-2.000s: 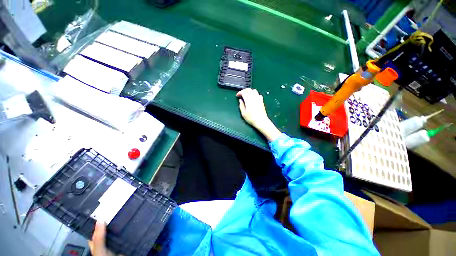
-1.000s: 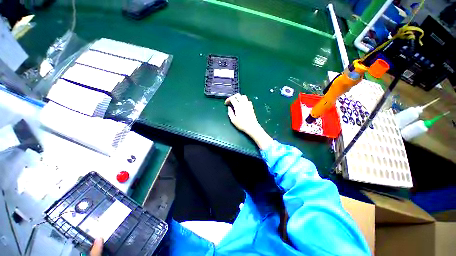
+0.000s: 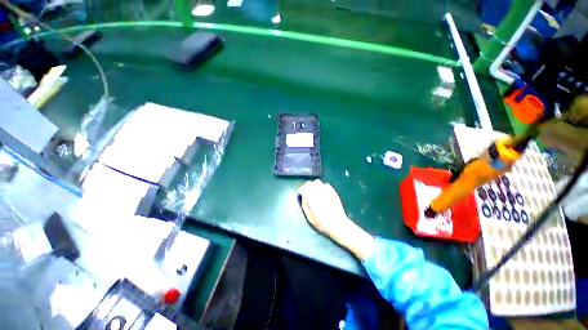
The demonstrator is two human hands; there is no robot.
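Observation:
A small black ribbed housing shell (image 3: 297, 164) with a white patch lies flat on the green bench. My right hand (image 3: 324, 207) rests on the bench just in front of its near edge, not touching it, fingers curled down and their tips hidden. A larger black housing shell (image 3: 111, 304) with a white patch and a round disc shows at the bottom left, cut off by the picture's edge, over the white machine. My left hand is not in view.
White-faced flat parts (image 3: 178, 133) in clear bag, left. Red parts tray (image 3: 463, 222) under orange screwdriver (image 3: 474, 182), right. Pad sheet (image 3: 529, 258) at right edge. Machine's red button (image 3: 171, 296) at lower left. Dark block (image 3: 197, 49) at back.
The view has shifted, so the bench things sit lower. The larger shell has dropped mostly out of the bottom left, and my left hand has left the picture. My right hand stays by the small shell.

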